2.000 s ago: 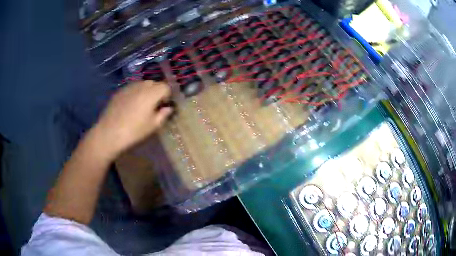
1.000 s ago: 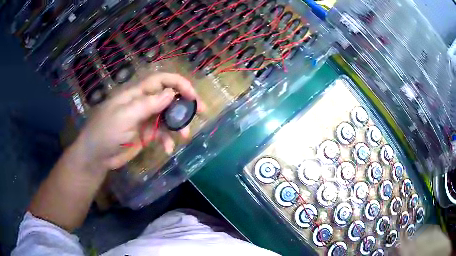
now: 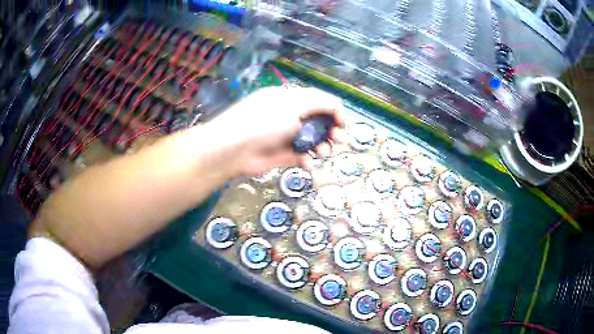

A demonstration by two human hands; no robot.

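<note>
My left hand (image 3: pixel 280 127) holds one small dark round loudspeaker (image 3: pixel 314 132) between its fingers, above the upper left part of the receiving tray (image 3: pixel 238 201). The speaker's dark face shows. The tray is clear plastic with tan beneath and holds many speakers with pale rings and round magnets facing up, such as the speaker at its left corner (image 3: pixel 221 233). Thin red wires lie among them. Glare washes out the tray's middle. My right hand is not in view.
The supply tray (image 3: pixel 130 98) at left holds rows of dark speakers with red wires, blurred. Clear stacked trays (image 3: pixel 391 55) lie behind. A white-rimmed round object with a dark centre (image 3: pixel 550 127) stands at right. The green mat (image 3: pixel 189 267) has yellow edge lines.
My left hand has carried the speaker from the supply tray across to above the receiving tray. The view has swung right. A blurred shape at the earlier lower right edge is gone.
</note>
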